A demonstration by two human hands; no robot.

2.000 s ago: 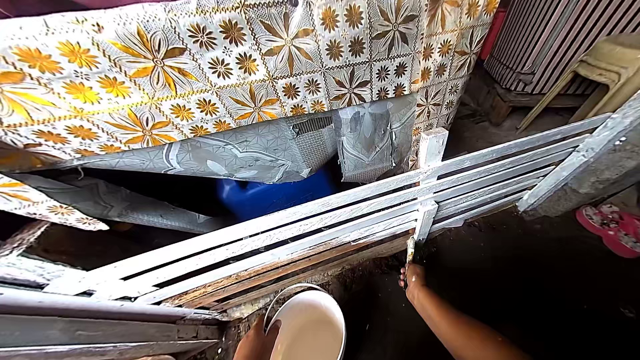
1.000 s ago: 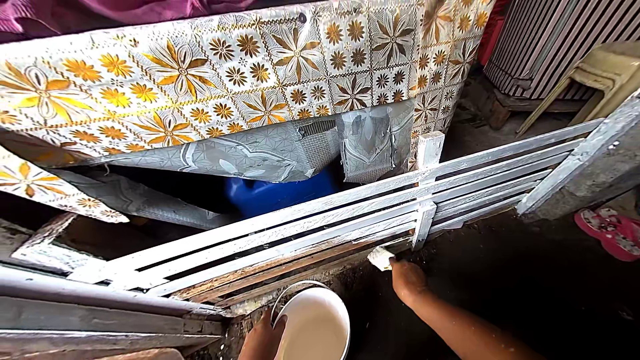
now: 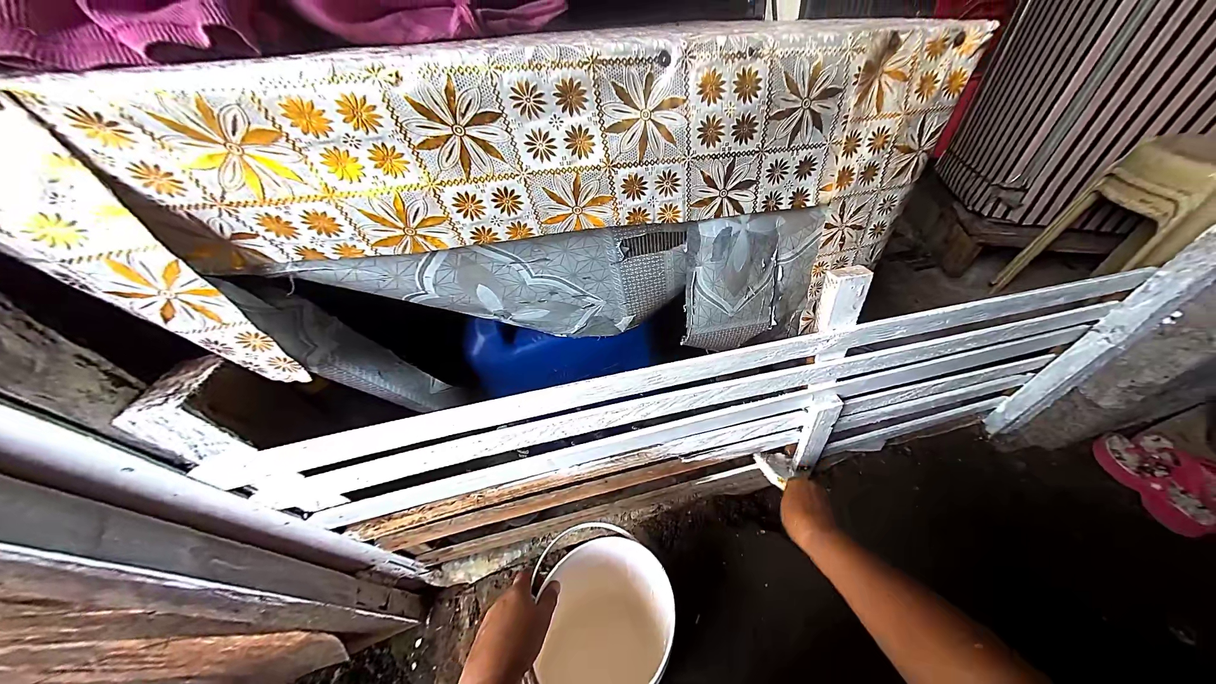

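My left hand (image 3: 510, 629) grips the rim of a white bucket (image 3: 608, 608) with pale paint-like liquid in it, its wire handle standing over the far side. My right hand (image 3: 806, 510) holds a paintbrush (image 3: 773, 470), bristles pointing left and up, at the lower slats beside the short upright. The wooden slat fence (image 3: 570, 404) runs across the view, its upper slats coated white. Lower slats (image 3: 532, 502) on the left show bare brown wood, with some white toward their right ends. The brush's handle is mostly hidden in my hand.
Behind the fence hang a flower-patterned plastic cloth (image 3: 570, 142) and a blue plastic container (image 3: 560, 356). A plastic chair (image 3: 1164, 190) stands at the upper right, and pink patterned slippers (image 3: 1164, 484) lie at the right. Grey and brown boards (image 3: 190, 589) fill the lower left.
My right hand with the brush first moved down and left from the post, then slightly back toward it. The left hand still holds the bucket.
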